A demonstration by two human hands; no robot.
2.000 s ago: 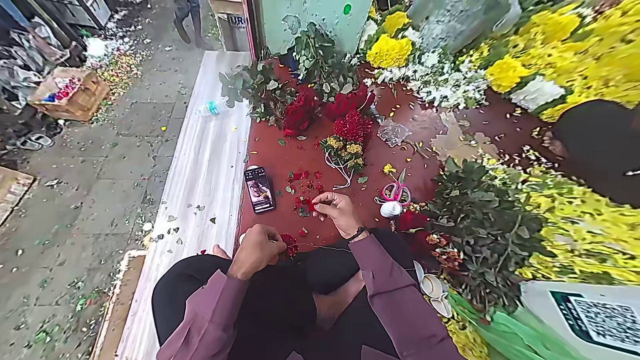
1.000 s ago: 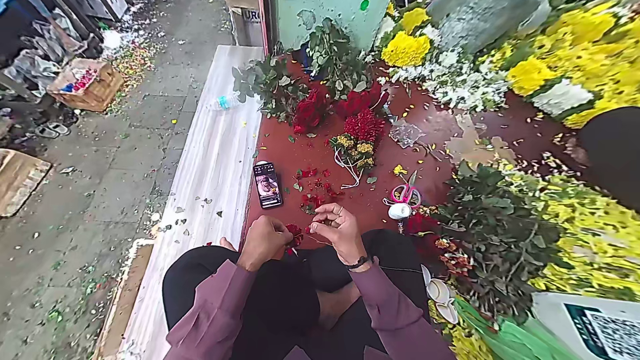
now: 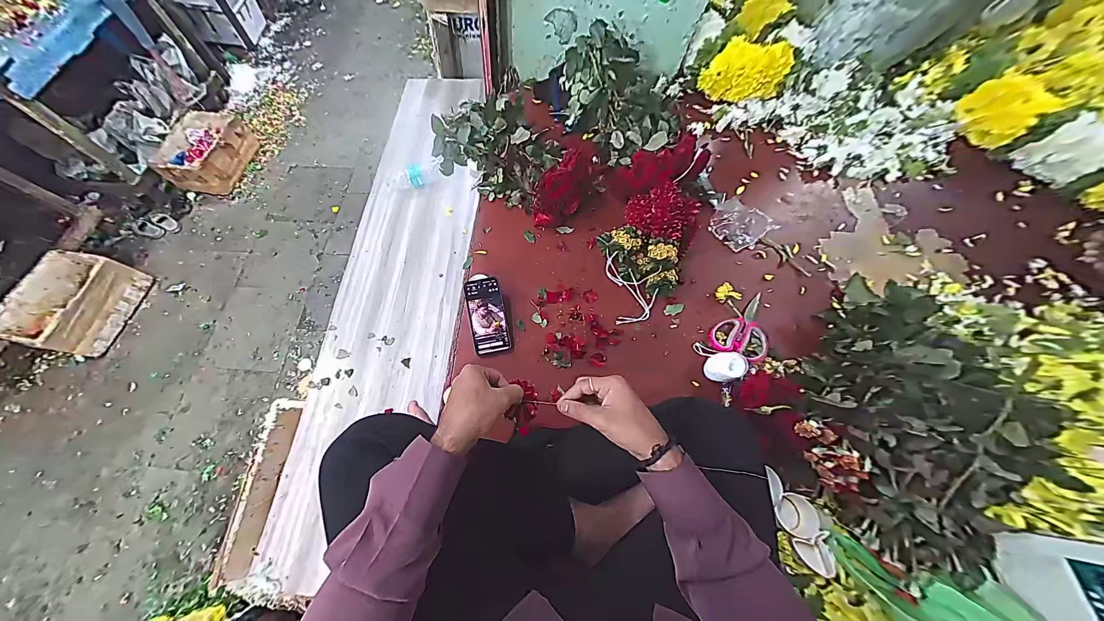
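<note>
Red flowers on a thread (image 3: 523,405) are pinched in my left hand (image 3: 479,405), just above my lap. The thread (image 3: 543,402) runs across to my right hand (image 3: 611,412), whose thumb and fingertips are closed on it. Loose red petals (image 3: 578,341) lie on the red surface beyond my hands. A smartphone (image 3: 488,316) with a lit screen rests to their left. Pink-handled scissors (image 3: 739,338) and a white thread spool (image 3: 725,366) are to the right of my right hand. A yellow flower bunch with white string (image 3: 645,257) lies beside dark red blooms (image 3: 662,211).
Leafy rose stems (image 3: 936,423) lie at the right, near white cups (image 3: 798,516). More red roses (image 3: 565,185) with foliage lie at the far side. A clear plastic wrapper (image 3: 742,224) sits near yellow and white flowers (image 3: 749,69). A white plank (image 3: 397,259) borders the left.
My right hand was apart from my left two seconds ago; the hands have come closer together, with the thread between them. The view has shifted a little.
</note>
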